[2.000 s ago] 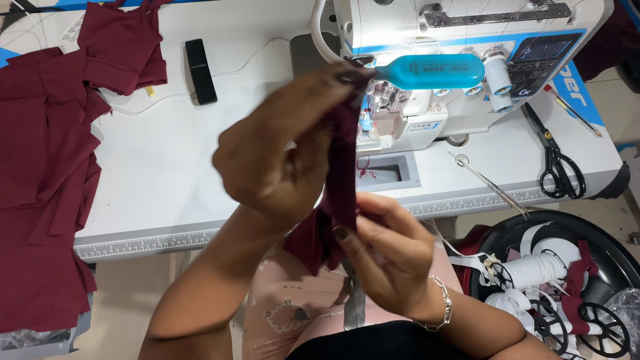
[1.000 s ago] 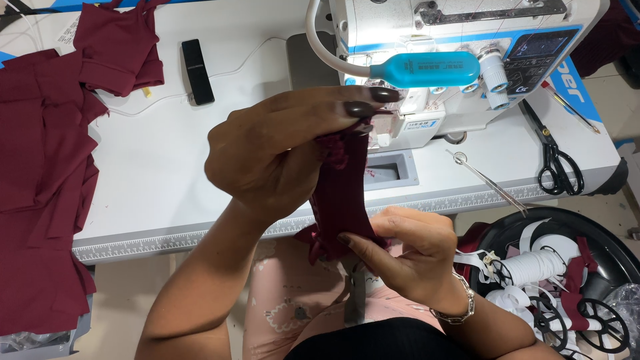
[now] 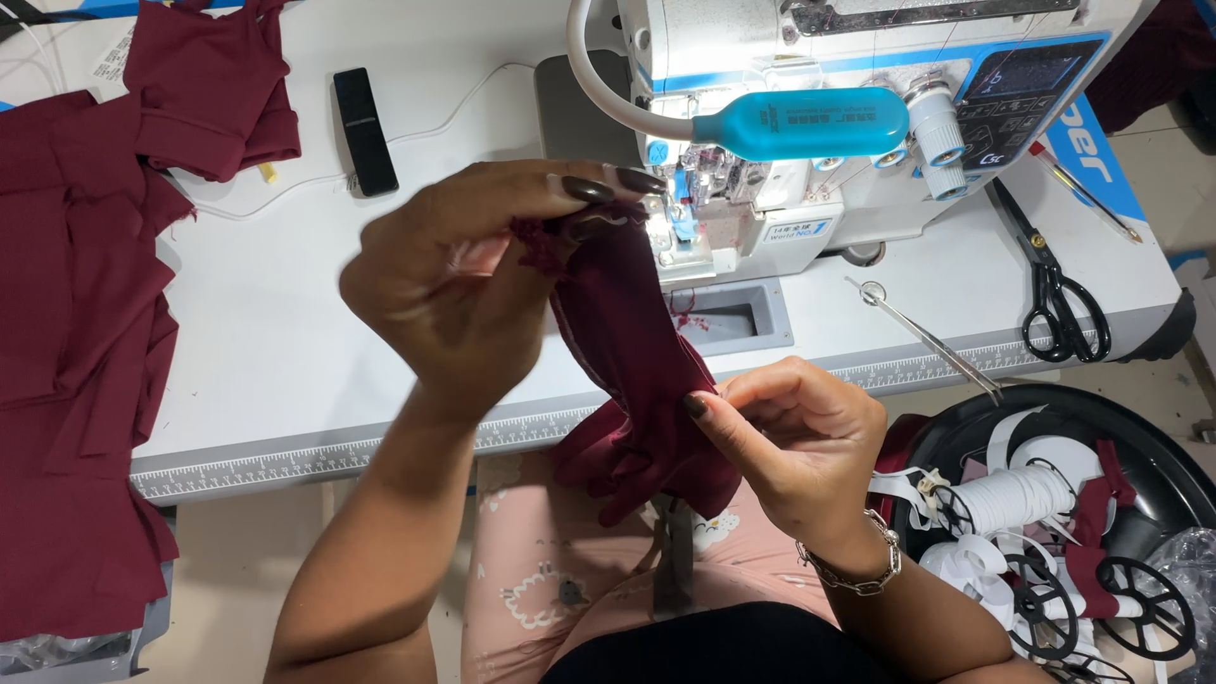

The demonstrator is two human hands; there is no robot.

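Note:
A maroon fabric piece (image 3: 632,323) hangs between my two hands in front of the table edge, its lower part over my lap. My left hand (image 3: 465,275) pinches its gathered, frayed upper end between thumb and fingers. Lower and to the right, my right hand (image 3: 798,437) grips the fabric's side edge between thumb and forefinger. Just beyond stands a white overlock sewing machine (image 3: 807,218), with a turquoise lamp (image 3: 812,124) on a bent white tube in front of it.
Maroon garment pieces (image 3: 66,342) cover the table's left end, near a black oblong device (image 3: 365,131). Tweezers (image 3: 926,337), black-handled scissors (image 3: 1045,275) and a pen (image 3: 1083,190) lie at right. A black basin (image 3: 1140,456) below holds spools of white elastic (image 3: 1012,499).
Two seconds ago the fabric was bunched narrowly between my hands; now it shows broader and flatter. My right hand has moved a little lower relative to the table edge.

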